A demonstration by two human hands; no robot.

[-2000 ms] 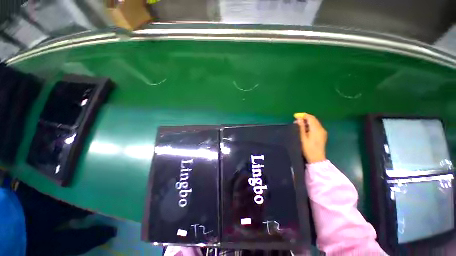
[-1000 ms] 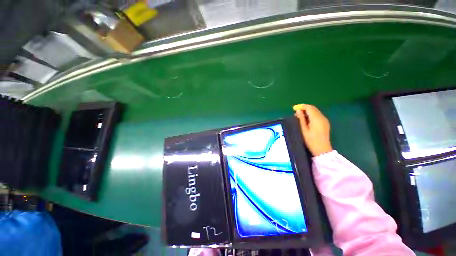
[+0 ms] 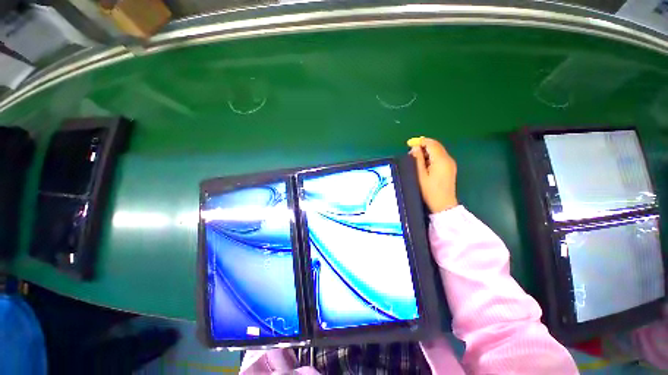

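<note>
A black tray [image 3: 432, 293] lies in front of me at the bench's near edge and holds two tablets side by side. The left tablet [image 3: 253, 264] and the right tablet [image 3: 359, 249] both show a blue and white wallpaper of swirling curves. The right one looks brighter. My right hand [image 3: 437, 176], with a yellow finger cot on a fingertip, holds the tray's far right corner. My left hand is not in view; part of a pink sleeve shows below the tray's near edge.
Another black tray [image 3: 538, 242] at the right holds two tablets with greyish-white screens. A tray [image 3: 110, 176] at the left holds two dark ones. A metal rail [image 3: 351, 16] and a cardboard box [image 3: 140, 16] are behind. A blue garment [image 3: 18, 333] shows lower left, a pink sleeve lower right.
The left tablet has changed from black "Lingbo" lettering to the blue wallpaper. The right tablet changed the same way earlier. My right hand stays on the tray's corner; the view has shifted.
</note>
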